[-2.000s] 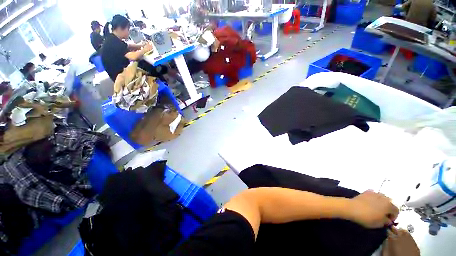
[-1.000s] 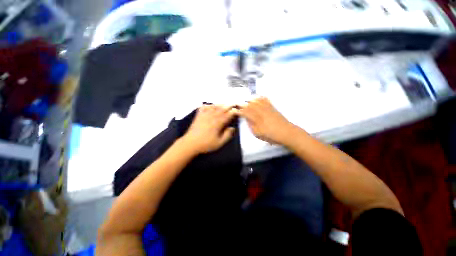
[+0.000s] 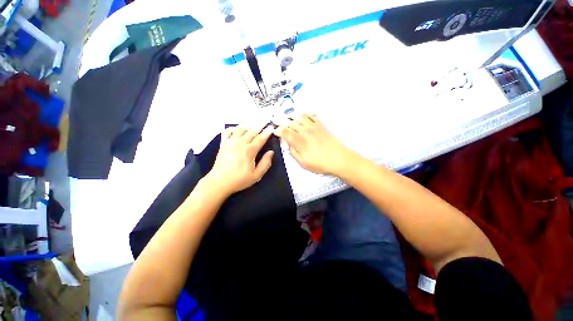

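A black garment piece (image 3: 251, 210) lies on the white table's front part and hangs into my lap, where it merges with my black shirt. My left hand (image 3: 242, 157) rests on it, with fingertips on its upper edge. My right hand (image 3: 311, 145) pinches the cloth's upper right corner, its fingertips close to the left hand's. The fingertips are just in front of the presser foot (image 3: 267, 100) of the white sewing machine (image 3: 339, 53). Whether the edge lies under the foot cannot be told.
Dark grey cut pieces (image 3: 110, 113) lie at the table's left, with a green pouch (image 3: 164, 32) behind them. A control panel (image 3: 465, 22) is on the head. An open compartment (image 3: 510, 81) is at the table's right. Dark red garments (image 3: 502, 200) heap at right.
The view has swung from the left aisle to the machine and settled. Both hands stay at the cloth edge near the foot; the left hand now lies flatter on the cloth.
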